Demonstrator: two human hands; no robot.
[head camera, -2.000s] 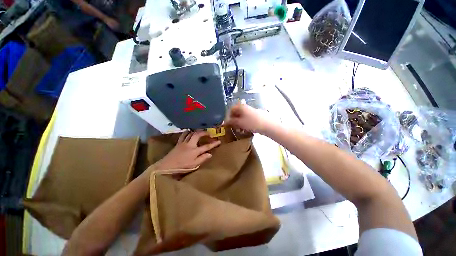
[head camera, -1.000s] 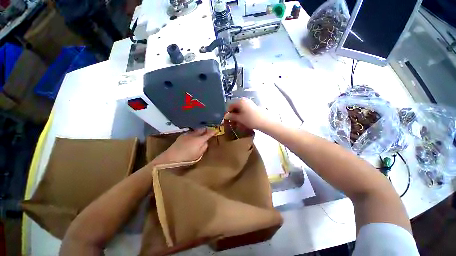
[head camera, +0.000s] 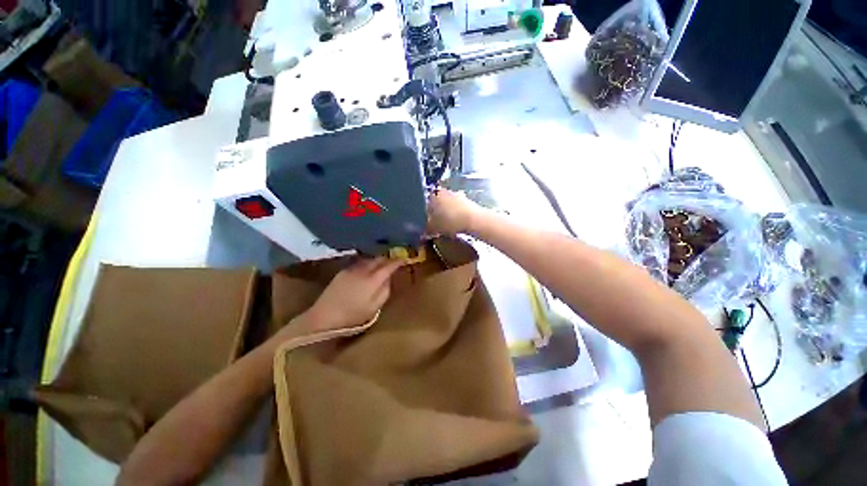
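Note:
A brown bag body (head camera: 418, 370) lies in front of me, its top edge under the dark grey front of the sewing machine head (head camera: 352, 195). A small yellow clamp (head camera: 409, 254) sits at the bag edge below the head. My left hand (head camera: 354, 292) rests on the bag with its fingertips at the clamp, gripping the edge there. My right hand (head camera: 445, 214) is beside the head's right side, above the bag opening, fingers bent in. Its fingertips are partly hidden by the head, so I cannot tell what they hold.
A flatter brown bag body (head camera: 157, 337) lies at the left. A pale template plate (head camera: 561, 356) shows right of the bag. Clear hardware bags (head camera: 689, 237) lie at the right, near a green-handled tool (head camera: 735, 323). A dark thin tool (head camera: 547, 193) and a control panel (head camera: 727, 57) are farther back.
My right hand has moved slightly left, closer behind the head. My left fingers have drawn together at the clamp. The gold-coloured line by my right hand no longer shows as clearly.

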